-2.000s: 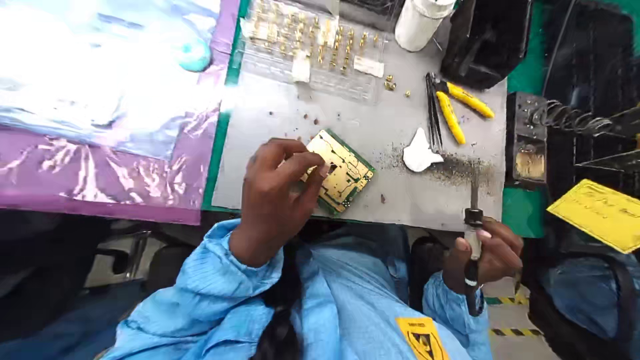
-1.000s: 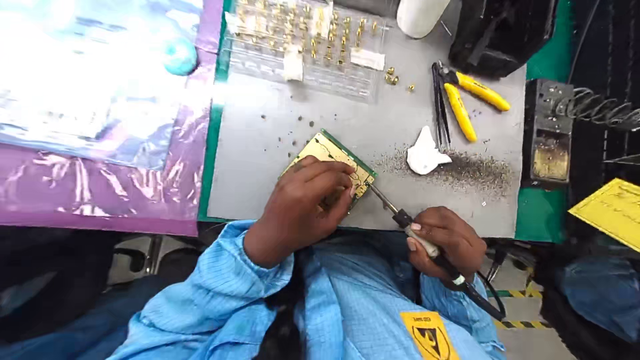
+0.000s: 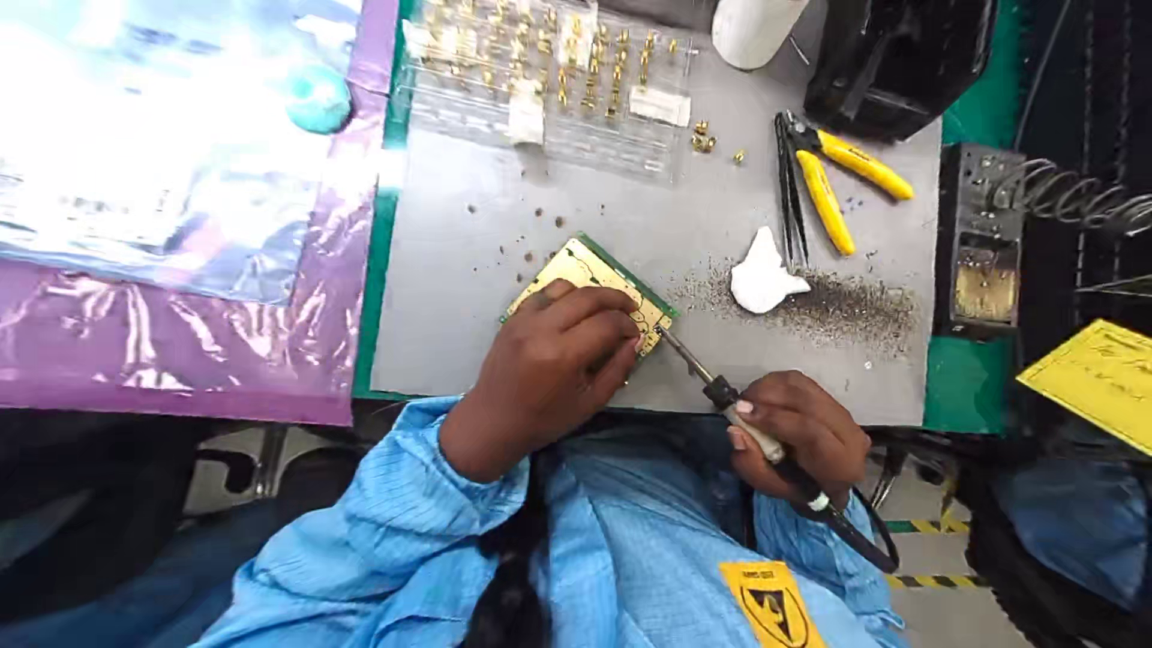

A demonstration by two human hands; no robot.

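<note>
A gold-coloured circuit board (image 3: pixel 576 265) with green edges lies tilted on the grey mat. My left hand (image 3: pixel 562 360) covers its lower part, with the fingertips near its right corner; what they pinch, if anything, is hidden. In my right hand (image 3: pixel 801 432) is a soldering iron (image 3: pixel 760 432), its tip touching or just over the board's right corner. To the right of the board, a crumpled white wad (image 3: pixel 760 274) rests beside dark scattered granules (image 3: pixel 837 310). Black tweezers (image 3: pixel 790 193) and yellow-handled cutters (image 3: pixel 837 180) lie above the wad.
Clear plastic trays (image 3: pixel 549 108) hold several brass connectors, with loose connectors (image 3: pixel 702 139) alongside. A white container (image 3: pixel 751 31) and a black box (image 3: pixel 900 63) stand behind. The soldering-iron stand (image 3: pixel 981 243) is at the right. Purple and clear plastic sheeting (image 3: pixel 306 369) covers the left, bearing a teal round object (image 3: pixel 317 99).
My right hand has brought the soldering iron leftward from the granules to the board's right corner. My left hand has shifted over the board, covering more of it.
</note>
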